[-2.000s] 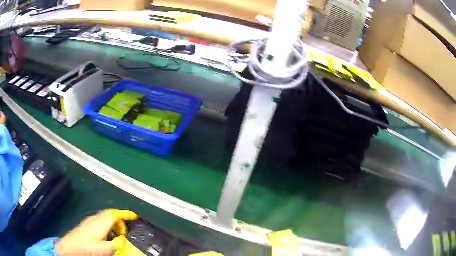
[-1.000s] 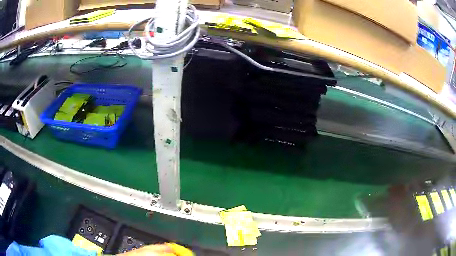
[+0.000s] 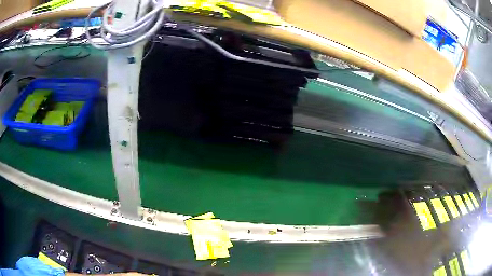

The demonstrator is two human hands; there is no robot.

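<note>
Black units (image 3: pixel 55 242) with small round details sit in a row in a black tray at the bottom left. A yellow card (image 3: pixel 51 261) lies at the near part of the first unit, partly covered by a blue sleeve (image 3: pixel 33 267). A thin strip of my left hand (image 3: pixel 110 274) shows beside the sleeve at the bottom edge. The rest is cut off, so its fingers and any hold are hidden. Several yellow cards (image 3: pixel 209 237) lie overlapped on the pale metal rail (image 3: pixel 318 232) and over its near edge. My right hand is out of the picture.
A blue basket (image 3: pixel 46 136) of yellow-green packets stands at left. A white post (image 3: pixel 125 135) with coiled cable rises from the rail. A tall black stack (image 3: pixel 232 97) stands behind it. Black trays with rows of yellow cards (image 3: pixel 424 215) are at right, near glare. Cartons (image 3: pixel 372 40) are above.
The view has swung right, so the basket, post and cards on the rail appear further left. The hand at the bottom has mostly left the picture. More of the loaded trays shows at right.
</note>
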